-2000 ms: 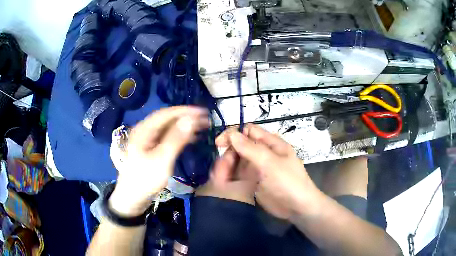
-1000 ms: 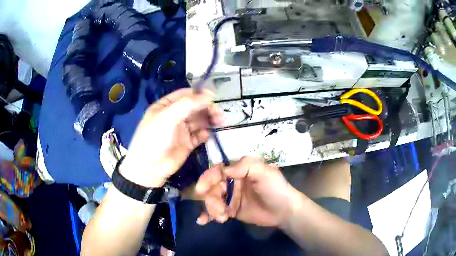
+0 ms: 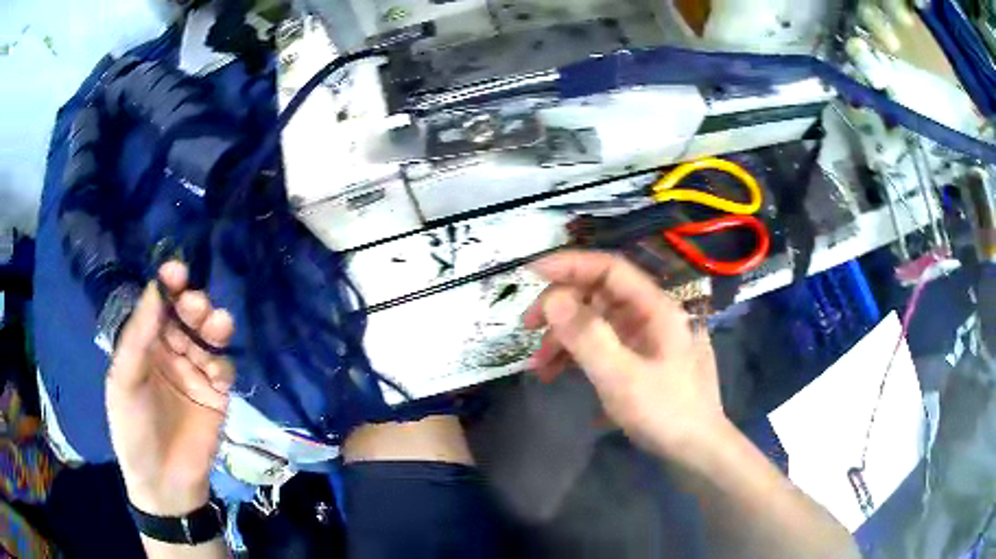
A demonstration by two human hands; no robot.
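Note:
My left hand point(image 3: 175, 393) is at the lower left with its fingers partly curled, and a thin dark strand runs across them. A loose bundle of narrow navy cord point(image 3: 289, 317) hangs between my left hand and the machine bed. My right hand point(image 3: 623, 344) is over the front of the stained white bed, fingers bent, with nothing visible in it. A wide navy strip point(image 3: 688, 71) runs from the right into the metal folder point(image 3: 481, 93). A narrow navy cord point(image 3: 328, 71) leaves its left end and curves down toward the bundle.
Scissors with yellow and red handles point(image 3: 715, 246) lie on the machine front, right of my right hand. Ridged navy strip rolls point(image 3: 93, 207) lie on blue fabric at left. A white sheet point(image 3: 852, 420) and a pink thread point(image 3: 912, 306) are at lower right.
My hands have moved wide apart, the left to the lower left. My right hand has let go of the cord. The view has shifted, and the navy bundle shows more fully.

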